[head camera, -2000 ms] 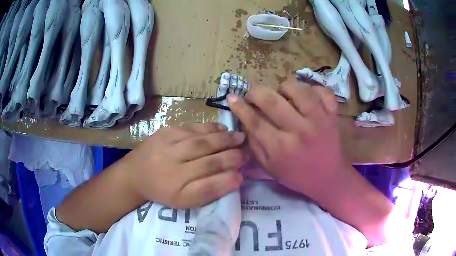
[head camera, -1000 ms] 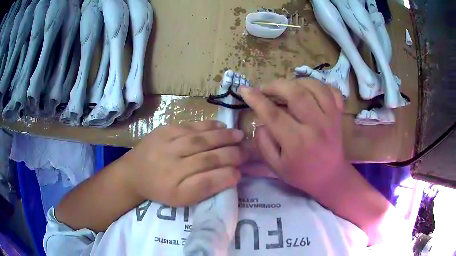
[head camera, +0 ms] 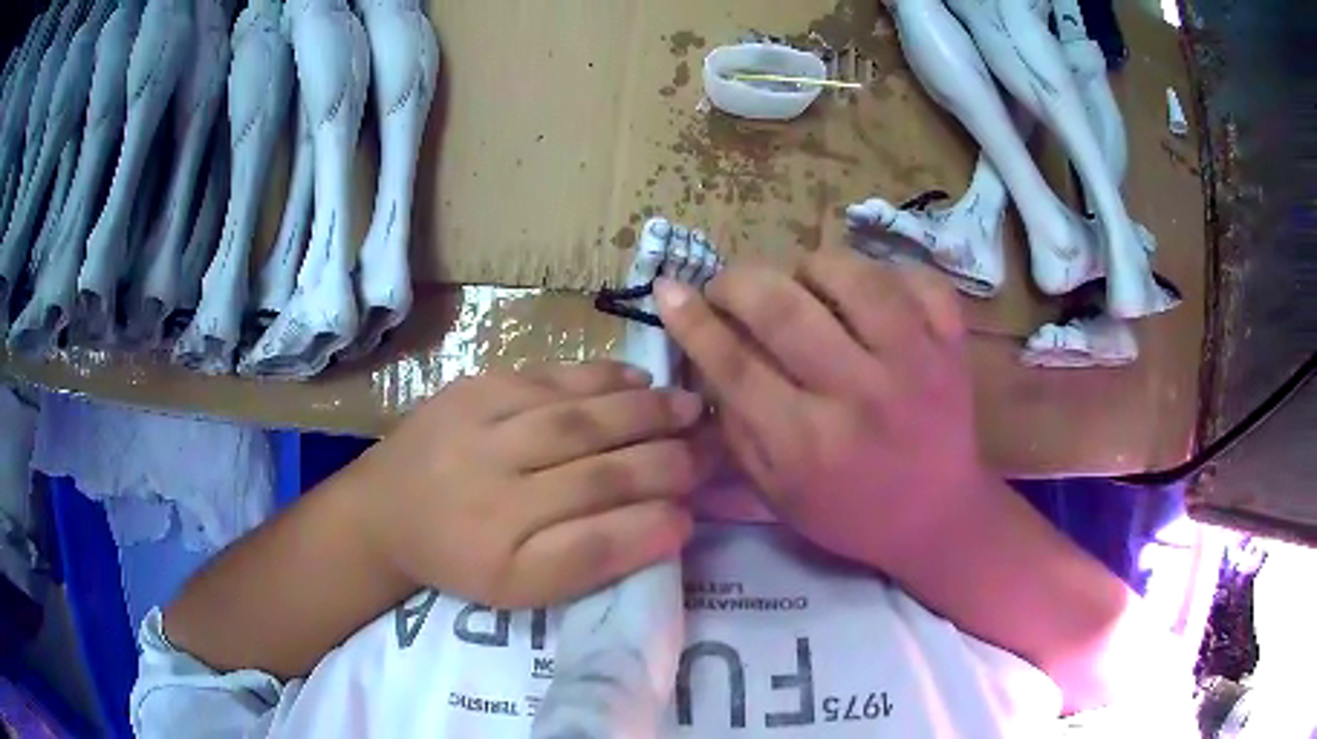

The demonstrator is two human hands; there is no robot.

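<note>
A pale grey-white moulded leg (head camera: 614,635) lies lengthwise in front of my body, its toed foot (head camera: 676,254) pointing away over the cardboard. My left hand (head camera: 542,484) is wrapped over the leg near the ankle. A thin black strap (head camera: 628,305) crosses the foot behind the toes, with a loop sticking out to the left. My right hand (head camera: 838,383) is at the foot, its fingertips pressing on the strap. The right part of the strap is hidden under these fingers.
A white dish (head camera: 766,81) with a thin yellow stick stands at the back. A leg row (head camera: 325,159) lies at the left. Legs with black straps (head camera: 1011,130) lie at the right. A black cable (head camera: 1228,430) runs at the right edge.
My right fingertips lifted off the middle of the strap a second ago, showing more of it, and now press on it again. My left hand keeps its hold on the leg.
</note>
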